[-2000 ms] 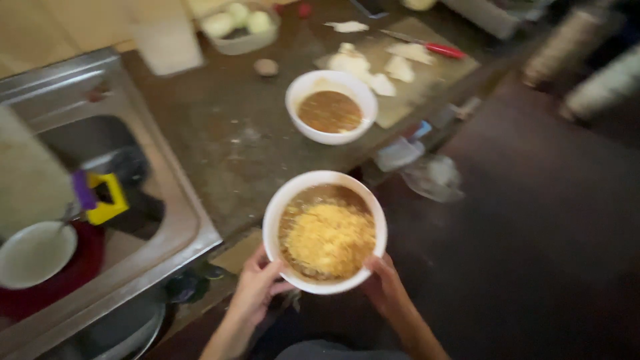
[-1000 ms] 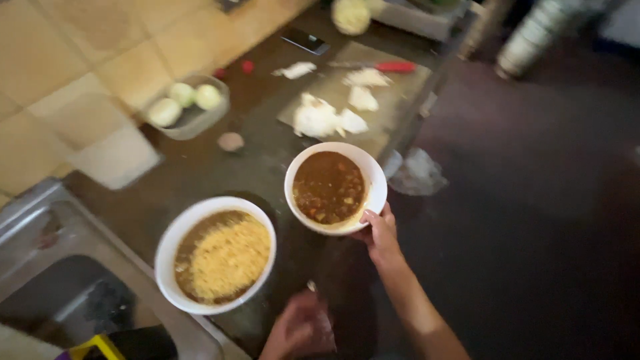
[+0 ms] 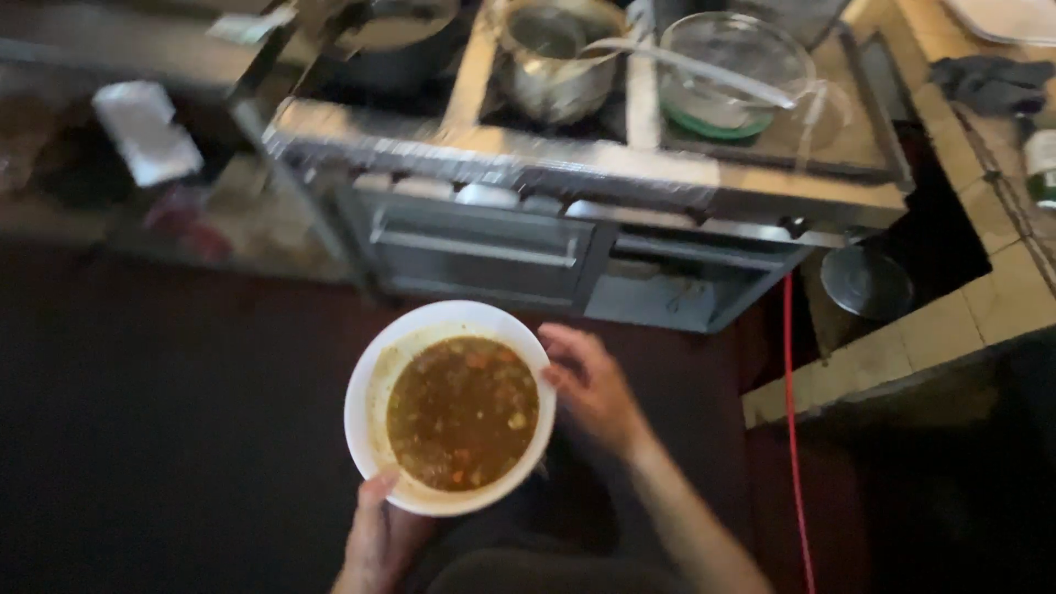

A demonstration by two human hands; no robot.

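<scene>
A white bowl (image 3: 363, 396) of brown soup or stew with orange and pale bits is held over the dark floor. My left hand (image 3: 379, 528) grips its lower left rim, the thumb over the edge. At its right side is my right hand (image 3: 586, 384), fingertips at the rim and partly blurred; how firmly they press cannot be made out. Beyond the bowl stands a stove (image 3: 495, 165) with a metal pot (image 3: 561, 74) on top. A glass bowl (image 3: 734, 74) sits to the pot's right, and a ladle or long-handled spoon (image 3: 709, 74) reaches from the pot across it.
A dark pan (image 3: 396, 49) is on the stove's left side. The oven front (image 3: 487, 247) faces me. A red hose or cable (image 3: 792, 429) hangs at the right, beside a tiled counter edge (image 3: 907, 346) and a round metal lid or pan (image 3: 866, 280). Shelves (image 3: 231, 239) stand at the left.
The view has swung from the sink counter to the stove. The bowl of brown soup, held by my right hand a second ago, now has my left hand on it too. The bowl with yellow topping is out of view.
</scene>
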